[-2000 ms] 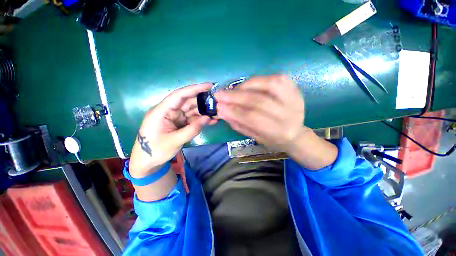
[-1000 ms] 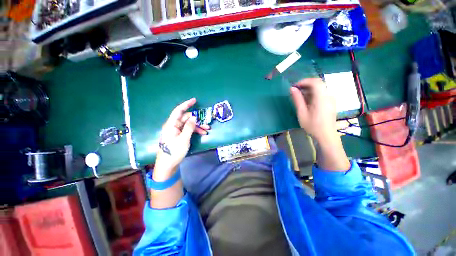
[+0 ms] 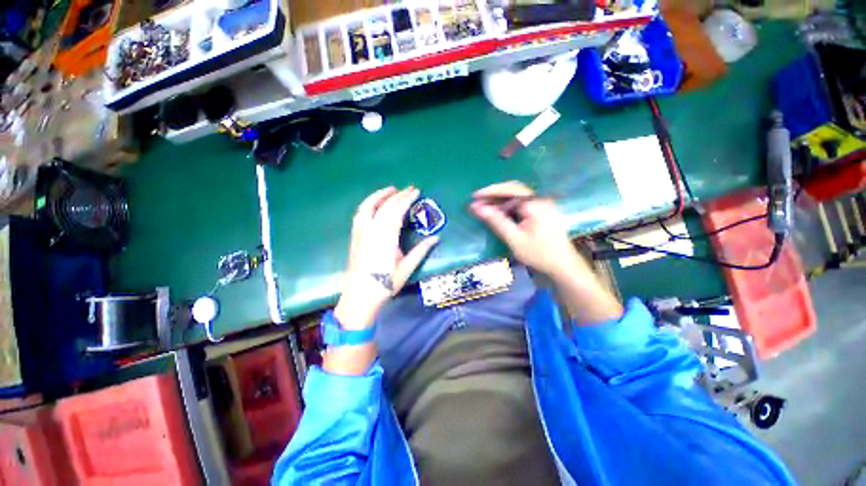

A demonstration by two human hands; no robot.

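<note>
My left hand (image 3: 378, 237) holds a small dark watch case (image 3: 425, 218) with a bright silver rim between thumb and fingers, its open inner side facing up. The case is over the green mat, near the bench's front edge. My right hand (image 3: 532, 228) is to its right, apart from it, fingertips pinched together pointing left. A thin dark tool, which looks like tweezers (image 3: 514, 200), shows between its fingers; its tip is blurred. A pale small-parts tray (image 3: 466, 284) lies at the front edge, below the hands.
A compartment organizer (image 3: 456, 65) spans the back, with a white lamp-like dome (image 3: 528, 85) and blue bin (image 3: 631, 66) beside it. A flat pale-handled tool (image 3: 532, 131), white paper (image 3: 640, 171) and cables are at right. A wire spool (image 3: 123, 321) stands left.
My right hand has come back left from the tweezers' place toward the case, with a thin tool in its fingers. My left hand now encloses the case more. The view shows more of the back.
</note>
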